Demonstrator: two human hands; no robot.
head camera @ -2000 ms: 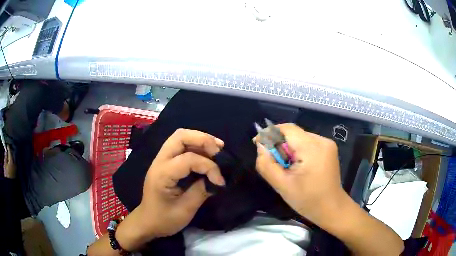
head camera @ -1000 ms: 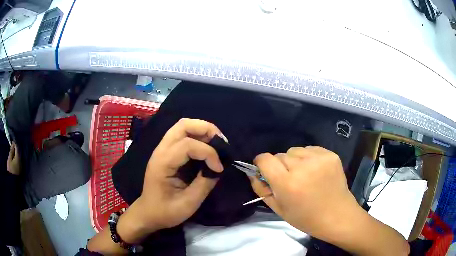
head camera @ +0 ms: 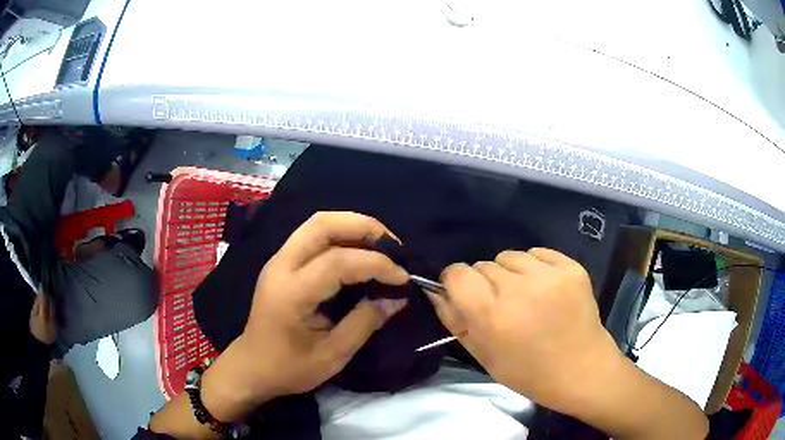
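A black garment [head camera: 379, 185] lies over the lap below the table edge. My left hand [head camera: 323, 296] pinches a fold of it between thumb and fingers. My right hand [head camera: 525, 318] is closed around the thread snips [head camera: 426, 284], whose silver blades point left and meet the fold at my left fingertips. The snips' handles are hidden in the palm. A thin pale pointed piece [head camera: 437, 343] sticks out below my right fingers; I cannot tell what it is. White cloth [head camera: 422, 408] is bunched beneath the garment.
The white table [head camera: 361, 60] with its ruler edge runs across the top. A red basket [head camera: 185, 284] stands left, a cardboard box [head camera: 747, 301] right, with a blue basket [head camera: 770, 326] beyond. Black-handled scissors [head camera: 732, 15] lie top right. A seated person [head camera: 103, 292] is at far left.
My right hand has turned and come down and left, bringing the blades from clear of the garment to the pinched fold. My left fingers have shifted slightly right and closed more on the cloth.
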